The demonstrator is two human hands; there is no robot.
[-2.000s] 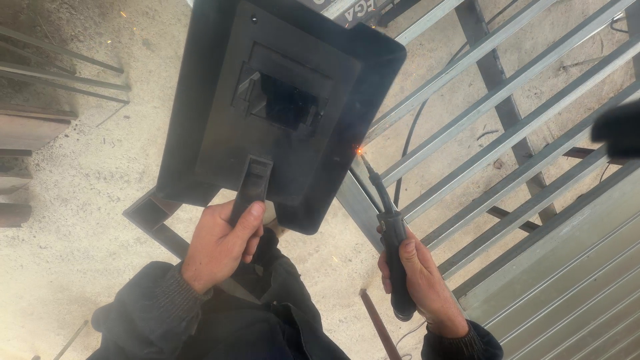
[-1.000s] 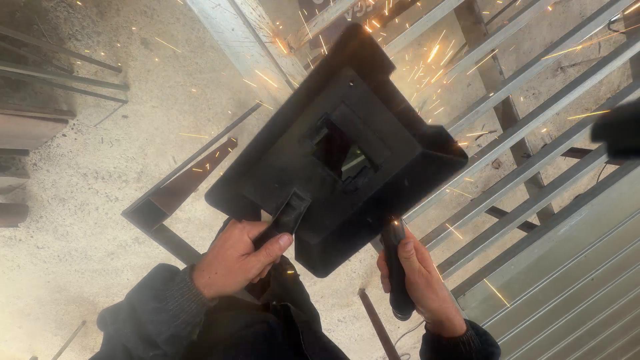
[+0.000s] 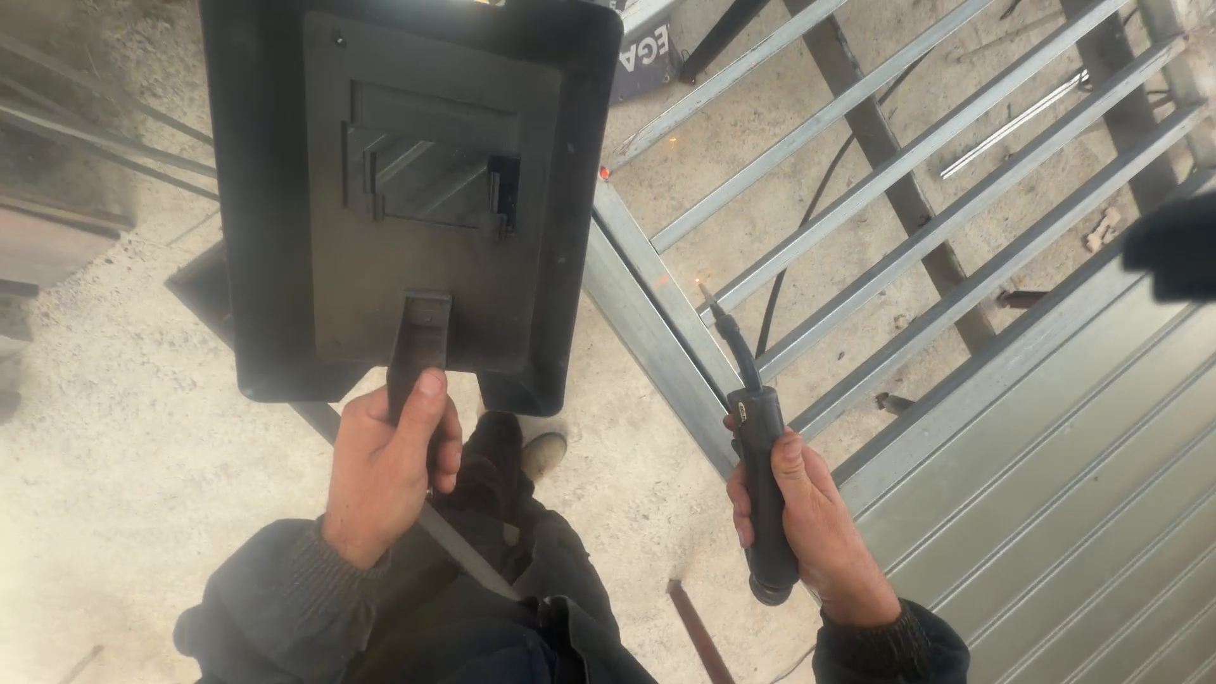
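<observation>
My left hand (image 3: 391, 465) grips the handle of a black hand-held welding shield (image 3: 427, 256), whose inner side with its window faces me. In my right hand (image 3: 807, 522) is a black welding torch (image 3: 763, 494), its neck pointing up and left. The torch tip glows faintly beside a bar of a galvanized steel frame (image 3: 665, 332), and I cannot tell whether it touches. A small red-hot spot (image 3: 604, 173) glows at the frame's corner, at the shield's right edge. The shield hides what lies behind it.
Parallel steel bars (image 3: 912, 161) of the frame stretch to the upper right over a concrete floor (image 3: 142, 456). A ribbed metal panel (image 3: 1073, 456) lies at the lower right. A black cable (image 3: 817, 190) runs under the bars. A rusty steel bar (image 3: 698, 632) is near my legs.
The spray of sparks seen a second ago has died down to faint glowing points. The shield has swung from a tilted position over the torch tip back to the left, more upright.
</observation>
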